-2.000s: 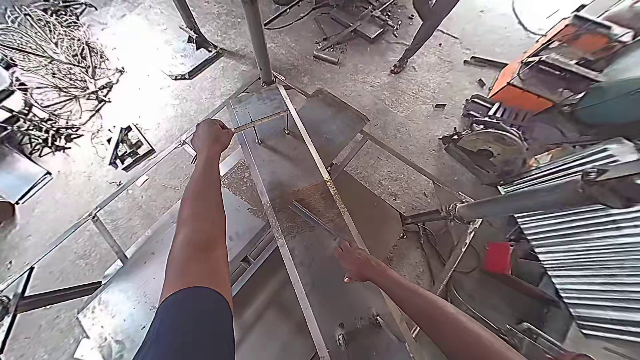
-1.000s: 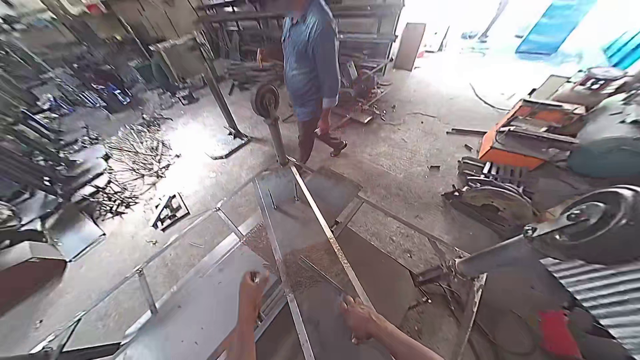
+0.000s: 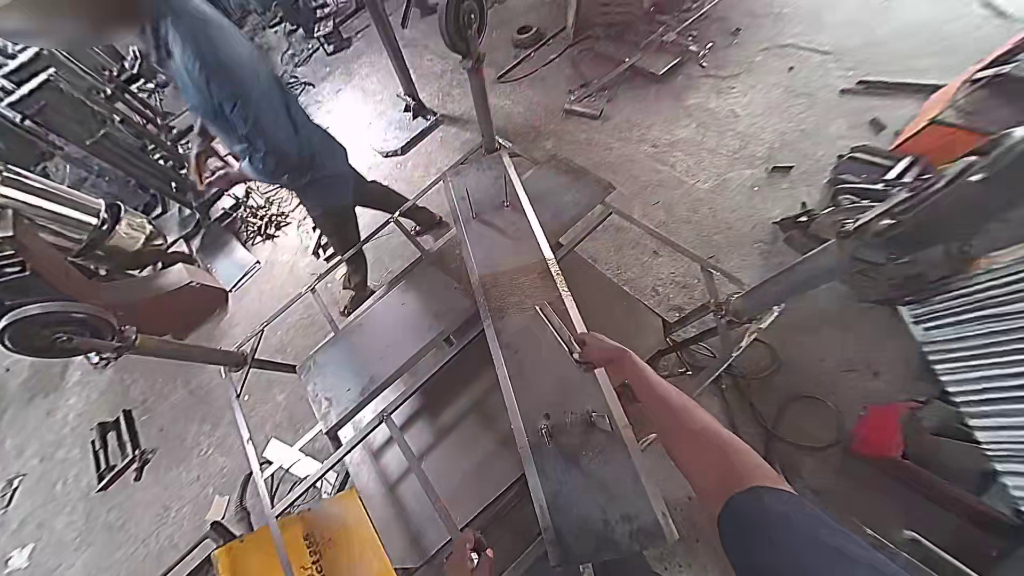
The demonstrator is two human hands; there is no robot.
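Observation:
My right hand (image 3: 602,352) is closed around the near end of a pair of thin metal strips (image 3: 558,326), beside the right edge bar of a long sheet-metal panel (image 3: 580,472). The strips' far ends lie over the panel, near a rusty brown patch (image 3: 520,290). Two thin upright rods (image 3: 506,192) rise from the panel's far part, and small metal fittings (image 3: 546,430) sit on its near part. My left hand (image 3: 470,554) is at the bottom edge, partly cut off, at the near end of a narrow metal bar (image 3: 420,472); its grip is unclear.
A welded frame (image 3: 320,308) with wheeled legs (image 3: 60,330) surrounds the panel. A person in a blue shirt (image 3: 240,96) is close on the left. A yellow panel (image 3: 320,540) lies near left; corrugated metal sheets (image 3: 972,376) and a cable (image 3: 808,424) are at right.
My left hand has moved from the panel's far part back toward me. The other person has moved from beyond the frame to its left side. The view has shifted strongly.

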